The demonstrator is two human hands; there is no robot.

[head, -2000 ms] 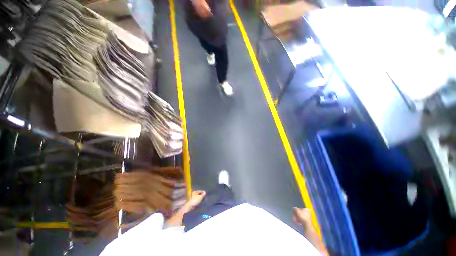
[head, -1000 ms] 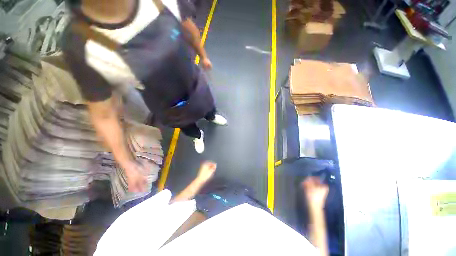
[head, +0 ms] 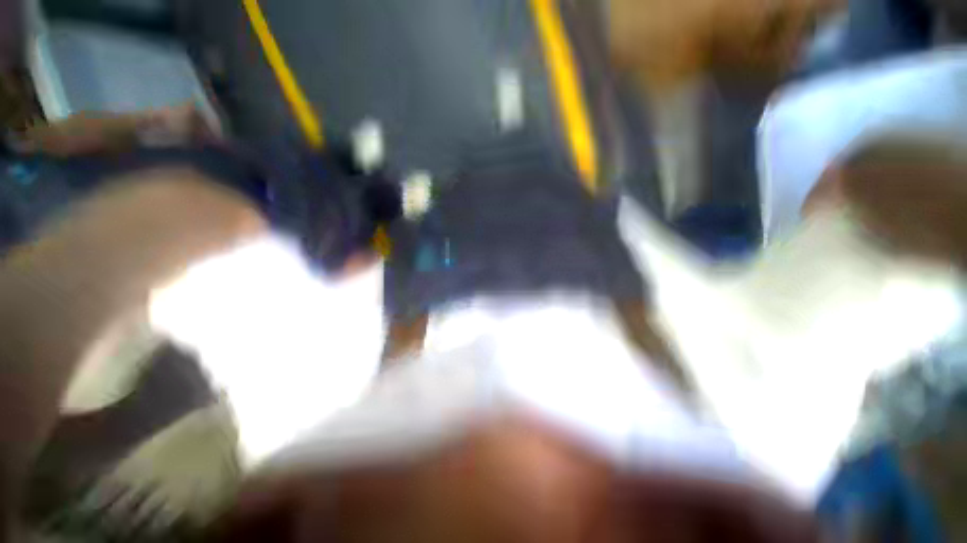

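Observation:
The view is heavily blurred. My bare left arm bends out of the white sleeve and leaves at the left edge; my left hand does not show. On the right a blurred brown shape, apparently part of my right arm, rises beyond the other sleeve and meets the right edge; no right hand can be made out. My dark apron with a small blue logo is in the middle. No work piece shows in a hand.
Yellow floor lines run along the grey floor. Several white shoes show there. A pale table or machine surface is at the right, blurred brown material behind it. A dark blurred shape, perhaps another person, is at the left.
The view has tipped down and blurred. My arms have gone from hanging low at my sides to bent out towards both edges. The other person's upper body no longer shows clearly.

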